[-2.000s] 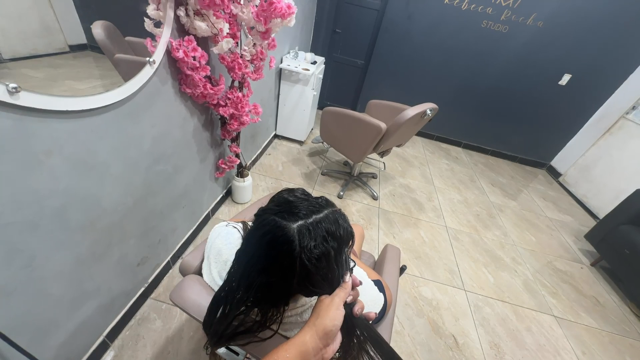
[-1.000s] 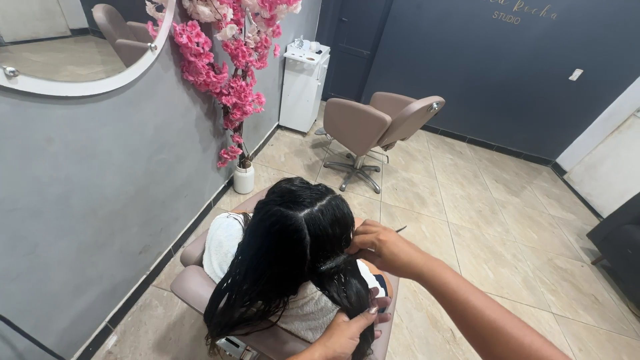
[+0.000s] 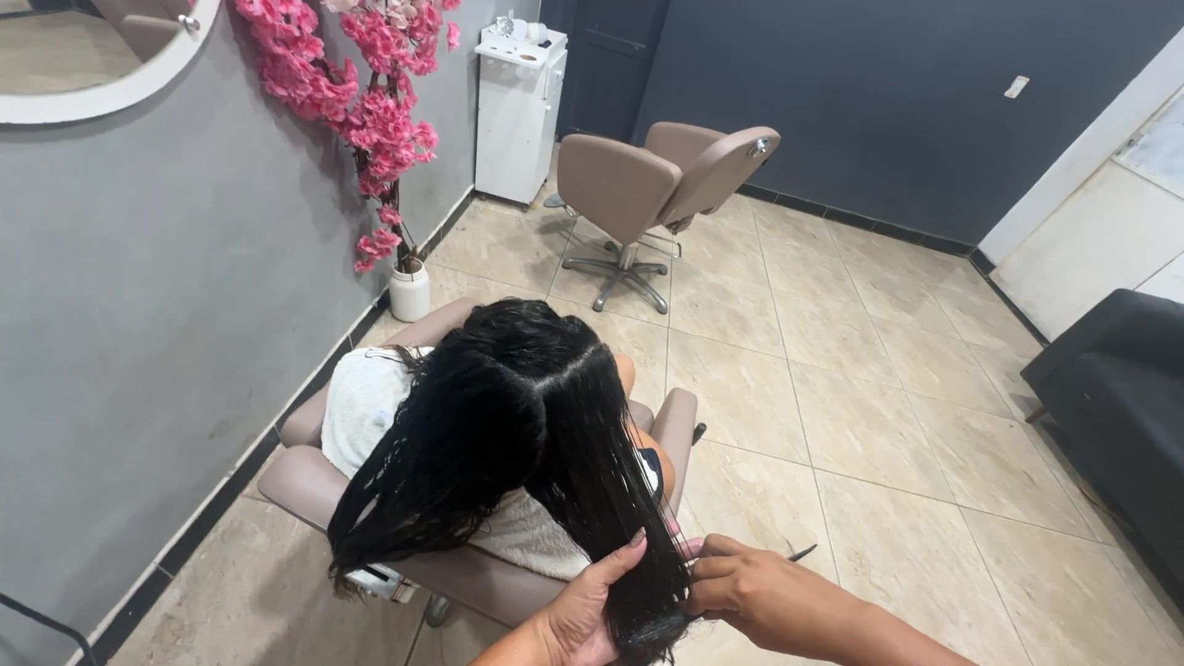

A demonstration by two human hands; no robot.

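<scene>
A person with long, wet black hair point(image 3: 453, 435) sits in a mauve salon chair point(image 3: 481, 578), a white towel point(image 3: 365, 407) around the shoulders. Partings cross the top of the head. My left hand point(image 3: 597, 597) holds the lower part of the right-side section of hair, thumb on top. On the right edge of that same section is my right hand point(image 3: 740, 587), its fingers bent and partly behind the strands. A thin dark pointed tip point(image 3: 803, 553) sticks out beyond the right hand; the rest of that tool is hidden.
Ahead stands another mauve salon chair point(image 3: 618, 190) on a star base. A white cabinet point(image 3: 521, 120) and a white vase point(image 3: 410, 291) with pink blossoms line the grey wall. A round mirror point(image 3: 111, 102) hangs at upper left, and a black sofa point(image 3: 1119, 407) is at the right.
My right hand, out of view at first and beside the head one second ago, is now down near the ends of the hair section. The section now hangs smoother and straighter.
</scene>
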